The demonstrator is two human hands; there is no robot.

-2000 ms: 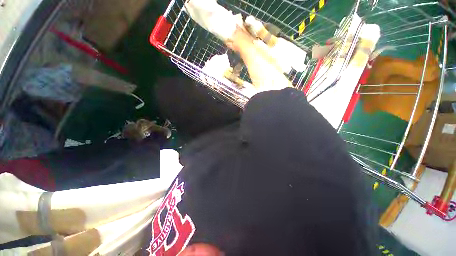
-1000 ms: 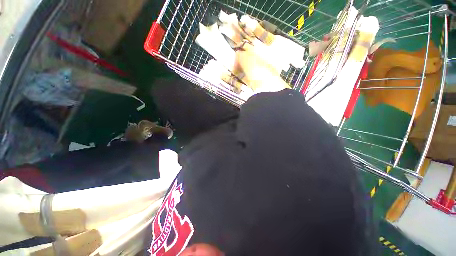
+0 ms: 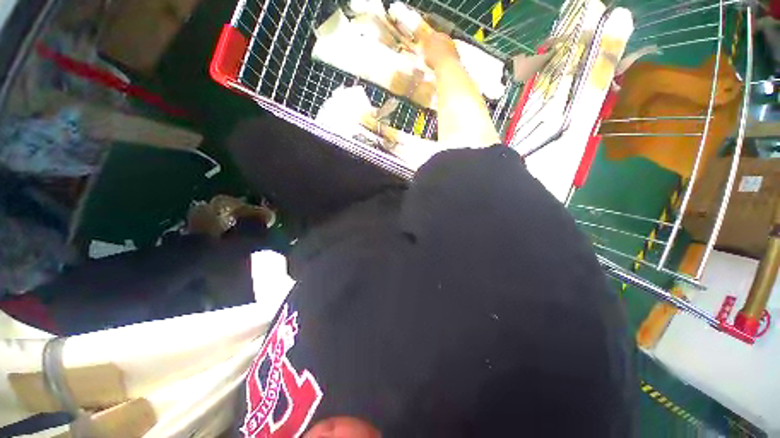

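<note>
My right hand (image 3: 434, 44) reaches into the wire shopping trolley (image 3: 282, 64), bare forearm out of a black sleeve. Its fingers are over small white cut-piece bundles (image 3: 355, 44) with tan tickets. Blur hides whether they grip one. A white bundle lies below the fingers, and another crumpled white piece (image 3: 346, 109) lies nearer the trolley's front side. A large cream-white bundle (image 3: 171, 351) sits against my body at the lower left, with a grey tie strip (image 3: 56, 372) and tan tickets (image 3: 94, 387). My left hand is not visible. A patch of skin shows at the bottom edge.
More long white bundles (image 3: 560, 94) stand in the trolley's right part, beside its red bars. An orange cloth (image 3: 663, 120) and a cardboard box (image 3: 740, 201) lie beyond. Scraps (image 3: 227, 214) lie on the green floor. Bagged material (image 3: 51, 137) is at the left.
My right hand first has a white bundle at the trolley's upper left, then is lower among the bundles, and now is higher up. A white bundle lies below it. The view has shifted slightly.
</note>
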